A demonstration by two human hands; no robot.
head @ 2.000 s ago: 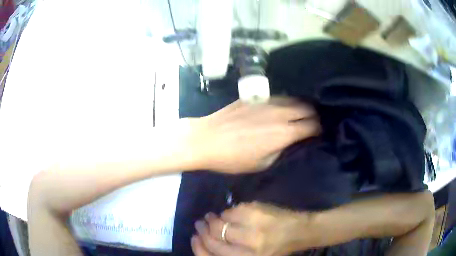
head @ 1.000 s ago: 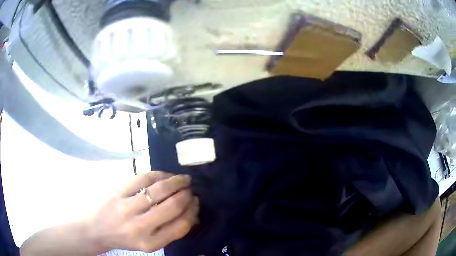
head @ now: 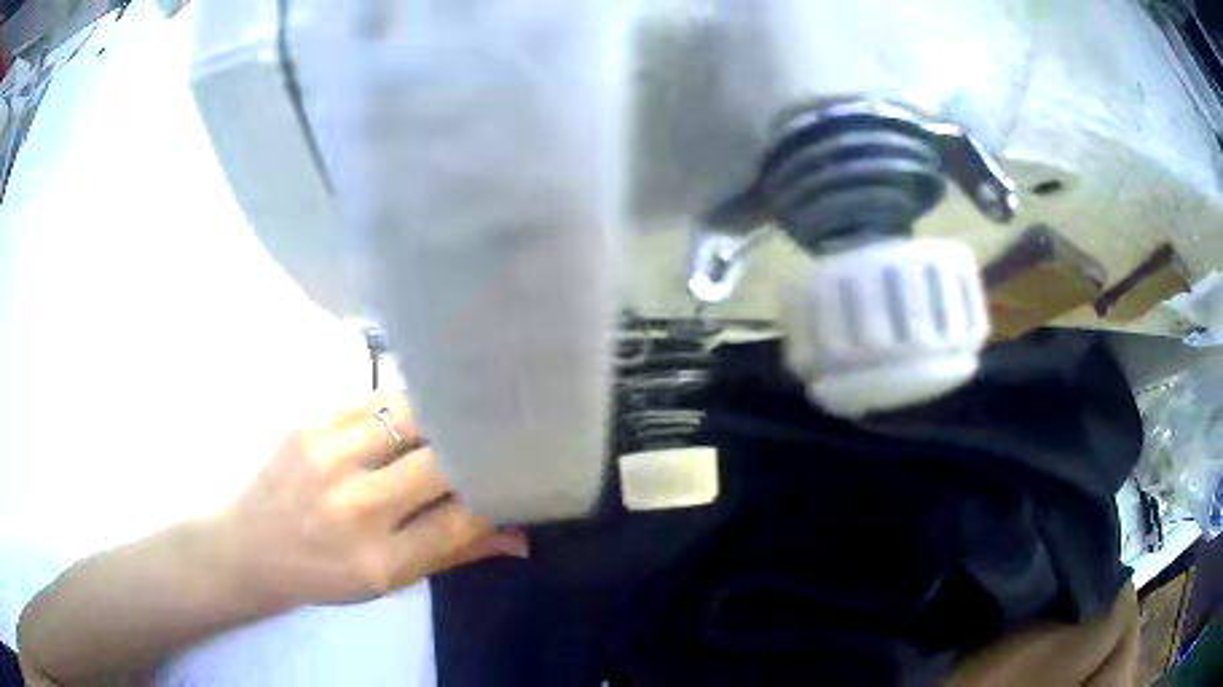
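The black garment [head: 858,537] spreads from beneath the sewing machine head to the right and bottom edges, with soft folds. My left hand [head: 369,503], with a ring, lies at its left edge, fingertips on the cloth; the pale machine guard [head: 496,295] hides part of the fingers. Whether they grip cloth is unclear. My right hand is not visible; only my right forearm shows at bottom right beside the garment. A ribbed white tension dial [head: 892,322] and a smaller pale knob [head: 668,478] show close up. The needle area is hidden.
Two brown blocks [head: 1043,282] [head: 1143,279] rest on the machine at upper right. A crumpled clear plastic bag [head: 1180,430] lies at the right edge. The white table [head: 121,336] extends on the left.
The view has come closer to the machine head, whose guard and dial now cover the centre. My left hand has withdrawn leftward from over the garment. My right hand, visible two seconds ago, is out of sight.
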